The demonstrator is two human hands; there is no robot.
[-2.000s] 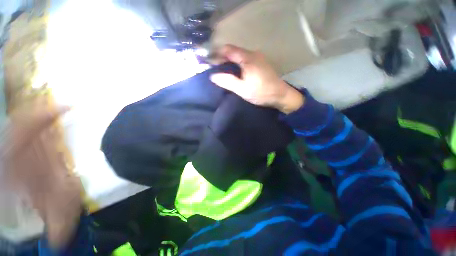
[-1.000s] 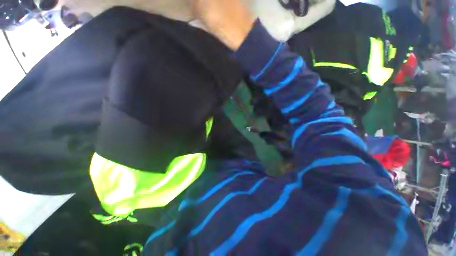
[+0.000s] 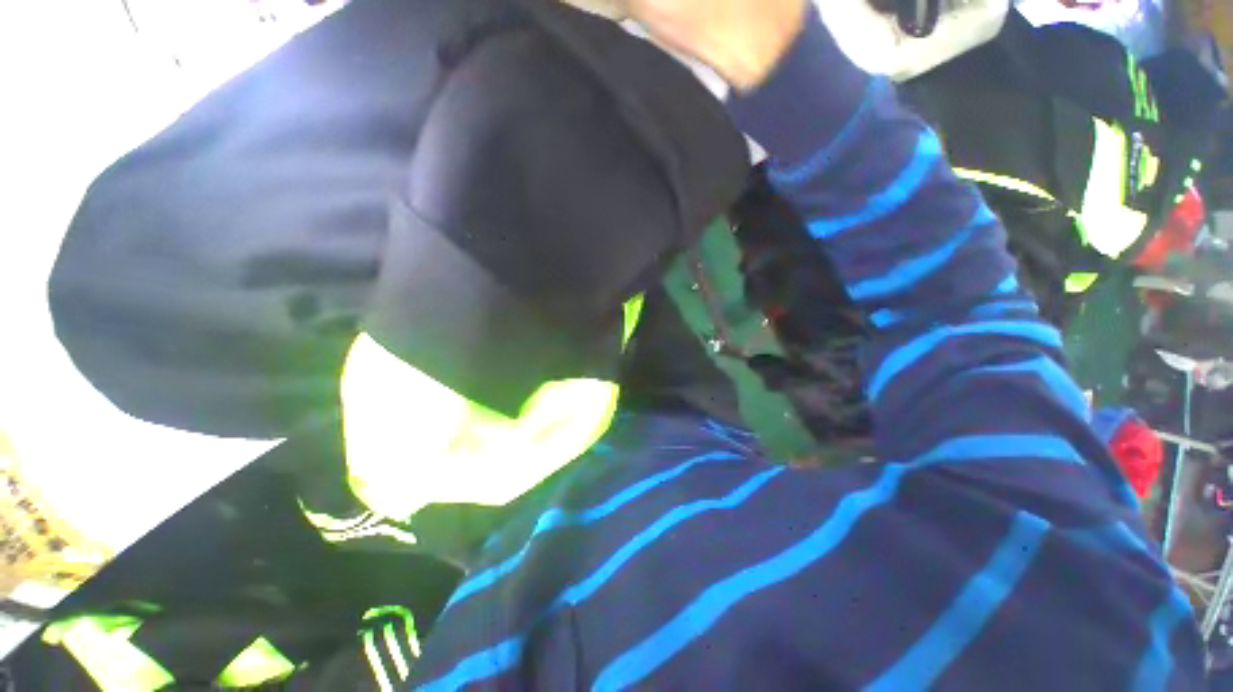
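A black garment piece [image 3: 271, 230] with a neon yellow-green section [image 3: 446, 419] spreads from the white table onto my lap. My right hand [image 3: 730, 30] is at the top edge of the picture, partly cut off, beside the garment's upper right edge. Its fingertips are out of the picture, so its grip cannot be told. My left hand is not in view.
The bright white table [image 3: 149, 493] shows at the left, with a yellowish printed strip [image 3: 41, 521] at its lower left. More black and neon garments [image 3: 1028, 115] lie at the right. A dark green strap [image 3: 737, 338] hangs by my lap. A metal rack stands far right.
The view has swung to the right and down since the first frame, and shifted slightly back since the second. My left hand has gone out of the picture. My right hand is now cut off.
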